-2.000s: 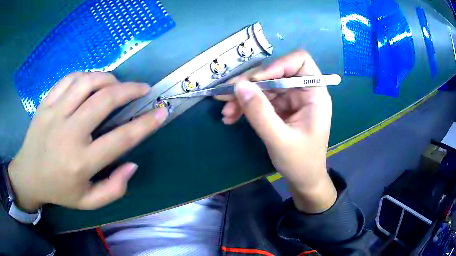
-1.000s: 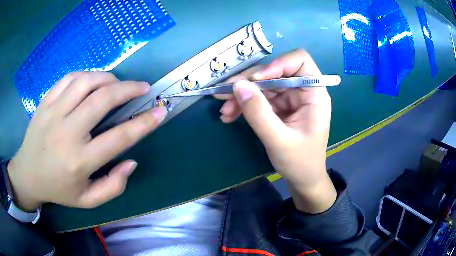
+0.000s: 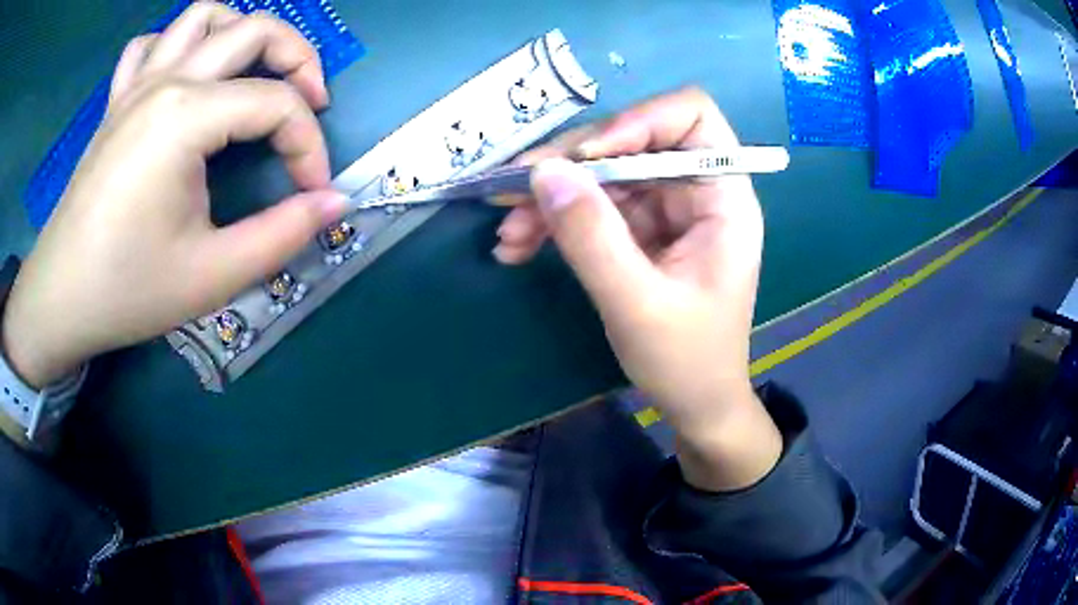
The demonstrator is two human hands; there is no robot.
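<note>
A long grey strip part (image 3: pixel 381 246) lies diagonally on the green mat, with a row of round components such as one with an orange-yellow centre (image 3: pixel 341 238). My right hand (image 3: pixel 656 225) holds silver tweezers (image 3: pixel 674 164) between thumb and fingers, tips pointing left over the strip. My left hand (image 3: pixel 177 177) is raised over the strip's upper-left side. Its thumb and index fingertips are pinched together at the tweezer tips. Whether anything tiny is between them cannot be seen. A blue perforated sheet (image 3: pixel 73 144) lies partly hidden behind my left hand.
Shiny blue sheets (image 3: pixel 920 89) and a narrow blue strip (image 3: pixel 1005 71) lie at the right of the green table (image 3: pixel 473 355). The table's curved front edge runs near my body. Beyond it are grey floor, a yellow line (image 3: pixel 828 336) and a white-framed dark object (image 3: pixel 975 490).
My left hand has lifted off the strip and moved up, its thumb and index finger now meeting at the tweezer tips. The strip's lower-left end is now uncovered. The view has shifted slightly.
</note>
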